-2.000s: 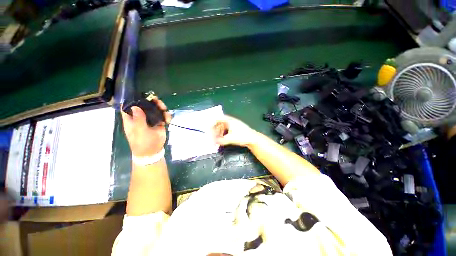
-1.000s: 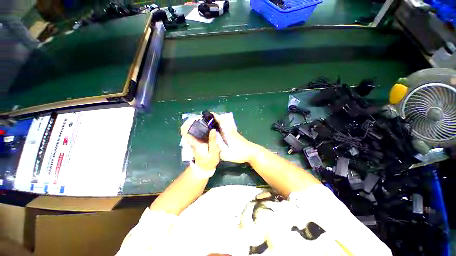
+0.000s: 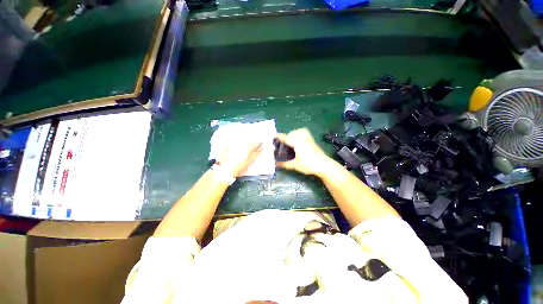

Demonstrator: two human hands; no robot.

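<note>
A flat whitish stack of poly bags [image 3: 244, 132] lies on the green bench in front of me. My left hand [image 3: 237, 157] lies over the left part of the stack; its fingers are partly lost in the glare, and I cannot tell whether it pinches a bag. My right hand [image 3: 302, 153] is at the stack's right edge, closed on a black power adapter [image 3: 283, 151]. The adapter's cord is not clearly visible.
At right, a tangled black adapter pile [image 3: 411, 154] rises above a blue bin [image 3: 522, 237], beside a desk fan [image 3: 517, 124]. At left are a printed sheet [image 3: 101, 160], a clear plastic edge strip [image 3: 169, 62] and, below, a brown carton [image 3: 89, 261].
My hands came together around the adapter, then parted. The adapter is now in my right hand, at the stack's right edge. My left hand is now over the stack.
</note>
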